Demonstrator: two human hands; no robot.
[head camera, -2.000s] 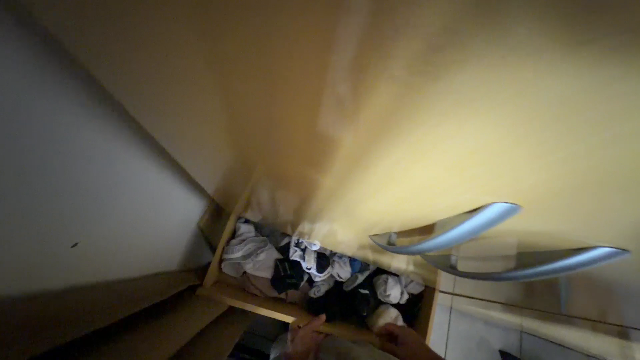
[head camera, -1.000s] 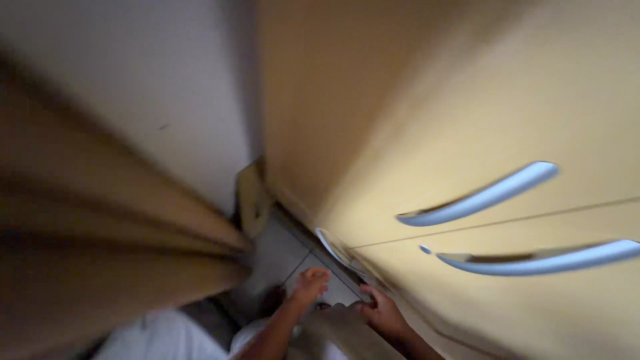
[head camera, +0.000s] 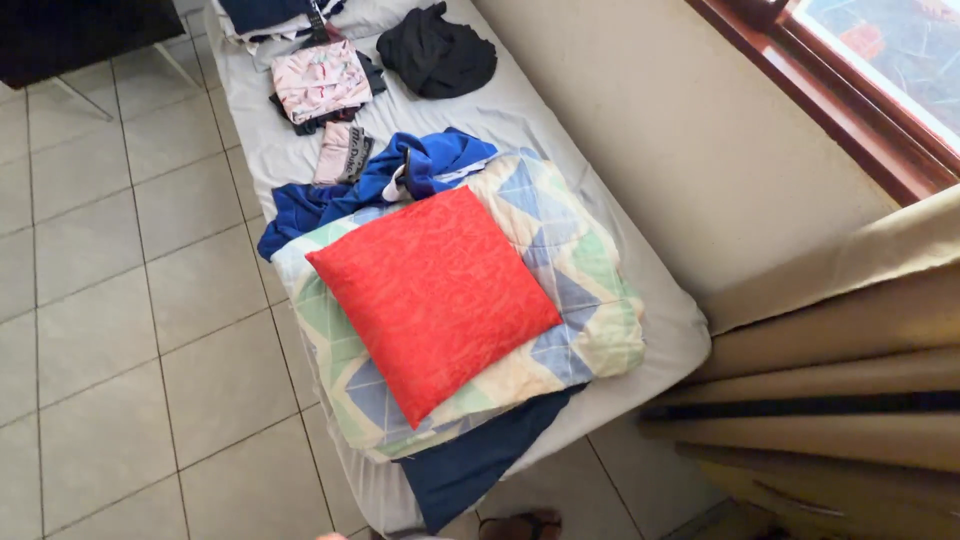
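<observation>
Neither of my hands can be made out in the head view; only a small bit of skin shows at the bottom edge, too little to name. A red cushion (head camera: 439, 300) lies on a folded patterned quilt (head camera: 600, 322) on the bed. Blue clothing (head camera: 442, 161) lies crumpled against the quilt's far edge, and a dark blue cloth (head camera: 487, 457) sticks out from under its near edge. Farther up are a folded pink undergarment (head camera: 334, 154), a folded pink printed garment (head camera: 321, 79) on darker clothes, and a crumpled black garment (head camera: 437, 52).
The bed with its pale sheet (head camera: 660, 322) stands along the wall. A brown curtain (head camera: 817, 322) hangs at the right below a window frame (head camera: 825, 105). Tiled floor (head camera: 217, 367) lies to the left, with a dark piece of furniture (head camera: 90, 34) beyond. A sandalled foot (head camera: 521, 525) shows at the bottom.
The view has swung from the cabinet to the bed. Two seconds ago a drawer of clothes stood open with both hands at its front; one second ago it appears shut, the hands apart near it.
</observation>
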